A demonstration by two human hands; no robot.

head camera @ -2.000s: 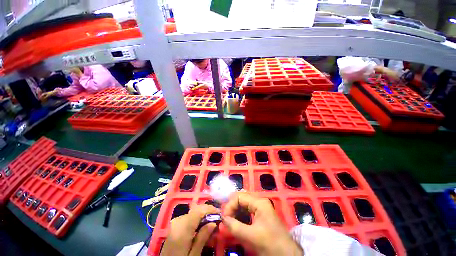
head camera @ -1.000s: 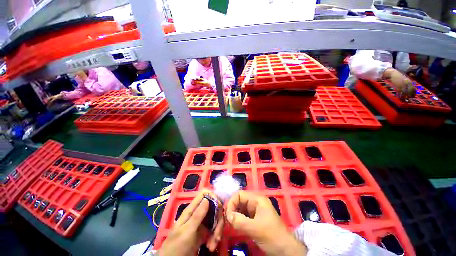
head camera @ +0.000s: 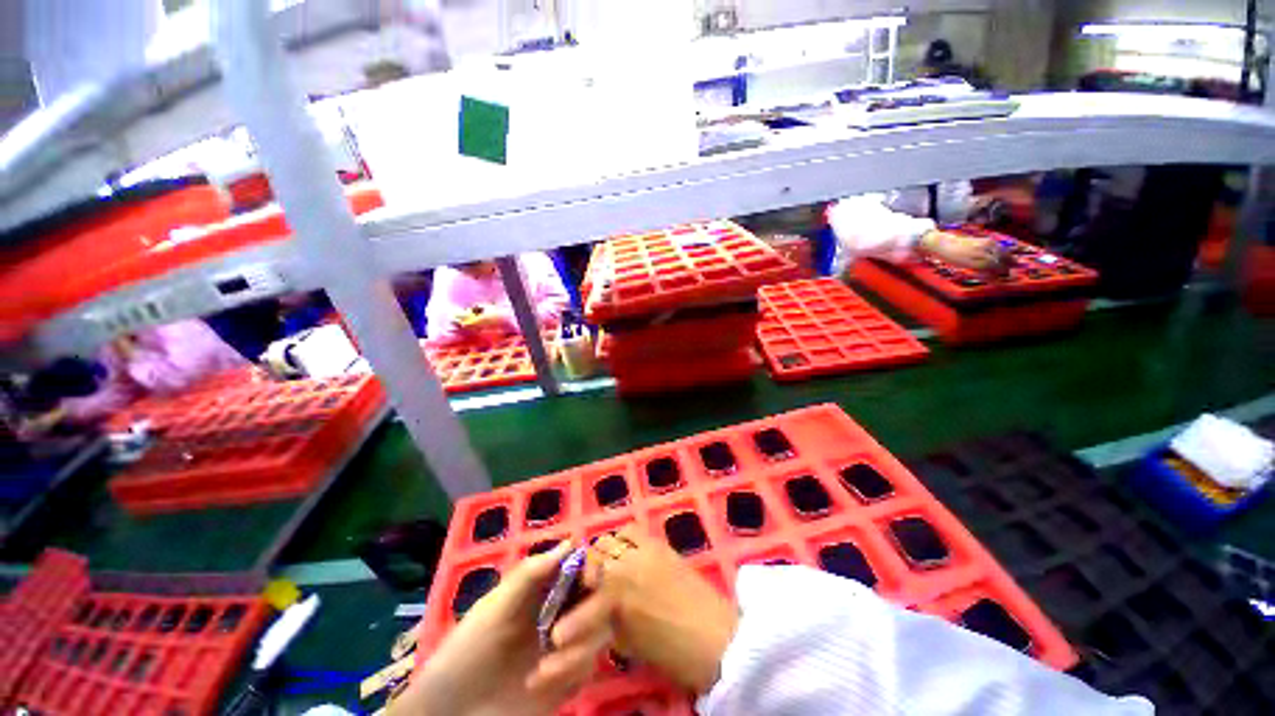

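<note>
A smartwatch unit (head camera: 562, 599) is held edge-on above the red foam tray (head camera: 878, 515). My left hand (head camera: 483, 643) grips it from the left side. My right hand (head camera: 646, 604) is close against it, its fingers curled near the unit's edge; whether they touch it is hard to tell. The red tray lies on the green bench, with black watch units in many of its pockets. My hands and right sleeve cover its lower part.
A black foam tray (head camera: 1091, 560) lies right of the red tray. A blue bin (head camera: 1200, 483) stands at far right. Stacked red trays (head camera: 681, 350) stand beyond the shelf post (head camera: 366, 301). Smaller-looking red trays (head camera: 133, 657) lie at left. People in pink and white smocks work behind.
The view has turned right, bringing the blue bin into sight. The watch unit has turned from its face showing to edge-on, and my right hand has come closer to it. The bright patch is gone.
</note>
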